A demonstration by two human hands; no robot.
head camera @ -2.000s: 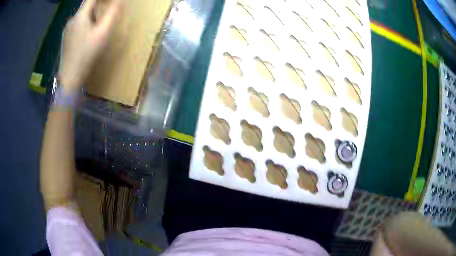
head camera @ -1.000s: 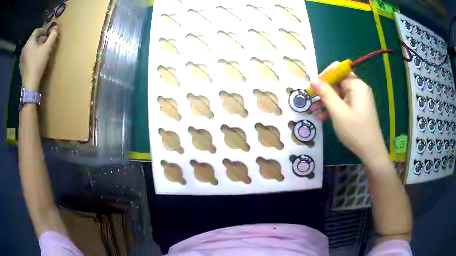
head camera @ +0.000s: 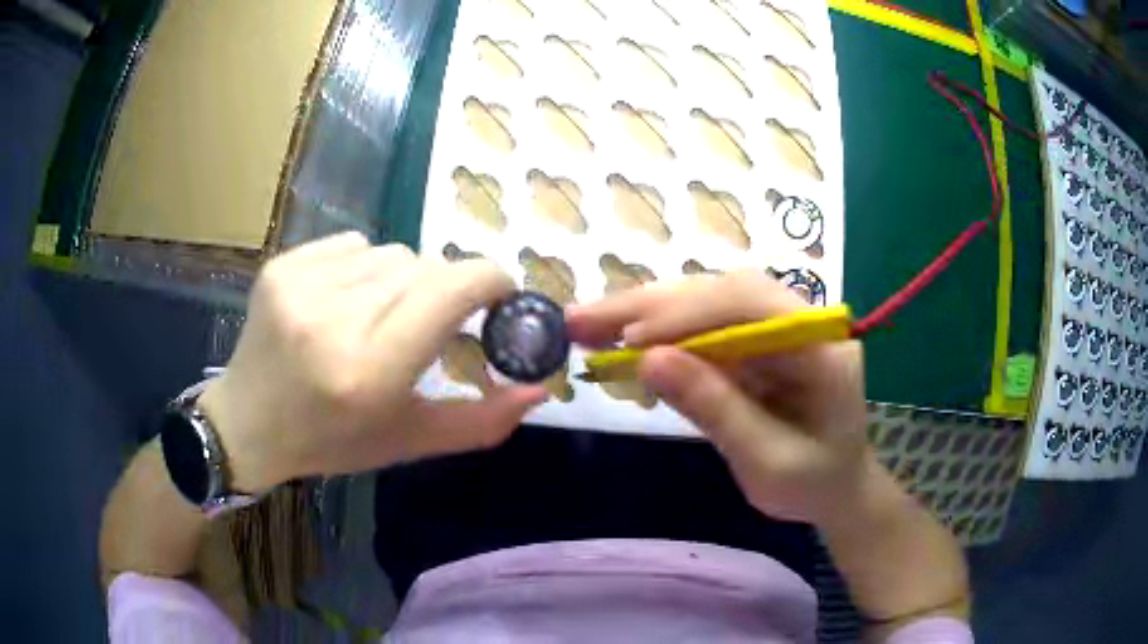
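My left hand (head camera: pixel 365 352) holds a small round speaker unit (head camera: pixel 526 336) between thumb and fingers above the front of the white foam tray (head camera: pixel 604 227); its dark side faces me. My right hand (head camera: pixel 755 390) holds the yellow test probe (head camera: pixel 743 342), its tip pointing left, close to the unit's right edge. A right-hand finger is at the unit's edge; whether the tip touches it I cannot tell. Discs sit in the tray's right column, one (head camera: pixel 797 222) in full view and one partly behind my right hand. The tray's front cut-outs are partly hidden by my hands.
The cardboard sheet (head camera: pixel 208 126) lies at left on clear plastic trays (head camera: pixel 330 138). A red lead (head camera: pixel 932 271) trails right from the probe. A filled foam tray (head camera: pixel 1093 289) stands at far right. A perforated sheet (head camera: pixel 938 472) is below the bench edge. Brown cardboard pieces (head camera: pixel 275 554) are at lower left.
My left hand has come from the cardboard to the centre with a unit in it. My right hand has moved left and down with the probe, away from the tray's right column.
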